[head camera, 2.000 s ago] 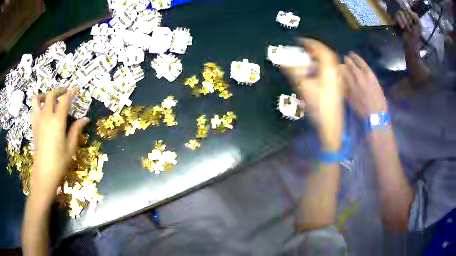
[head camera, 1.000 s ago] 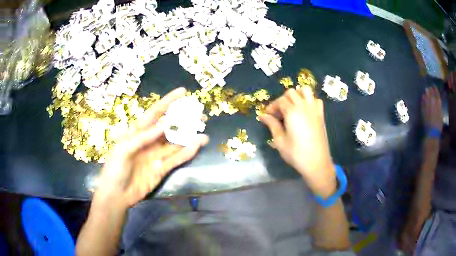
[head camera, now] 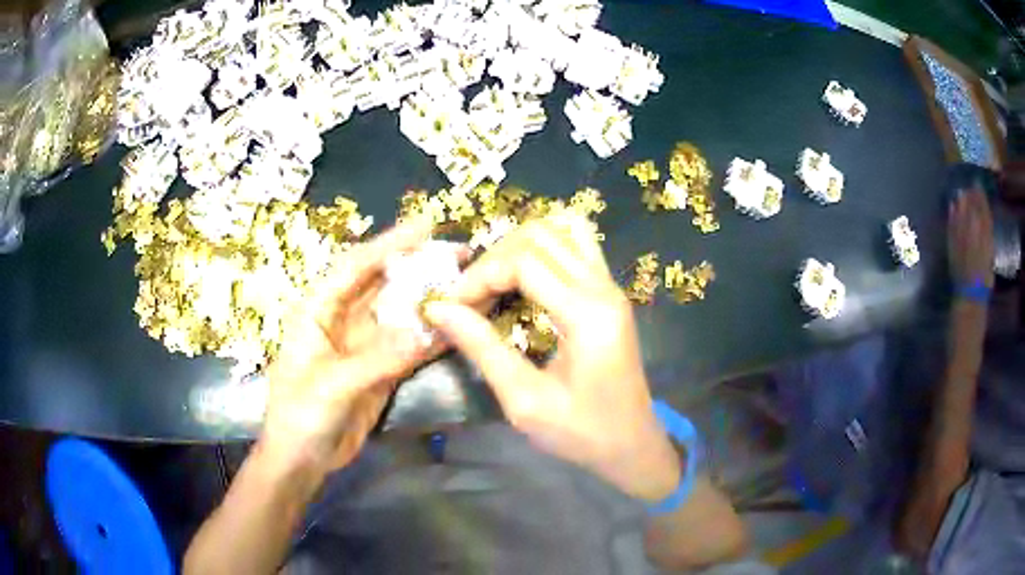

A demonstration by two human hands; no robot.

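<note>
My left hand (head camera: 326,365) holds a white plastic housing (head camera: 414,283) between thumb and fingers, above the near edge of the table. My right hand (head camera: 562,337) is at the housing, with thumb and index fingertips on its right side. A bit of gold shows at those fingertips, probably a brass contact; the fingers partly hide it. A large heap of brass contacts (head camera: 214,286) lies left of and behind my left hand. Smaller gold groups (head camera: 680,180) lie to the right. A heap of white housings (head camera: 371,67) lies behind the gold.
Several housings (head camera: 819,289) stand apart on the dark green table (head camera: 731,337) at the right. A clear bag (head camera: 51,112) with gold inside is at the left edge. A brown-rimmed tray (head camera: 955,101) and a neighbour's hand (head camera: 969,236) are far right. A blue stool (head camera: 107,511) is lower left.
My right hand has moved left from the gold contacts to the housing. My left hand still holds the housing, now tilted and partly covered. Earlier still, my right hand was among the separate housings.
</note>
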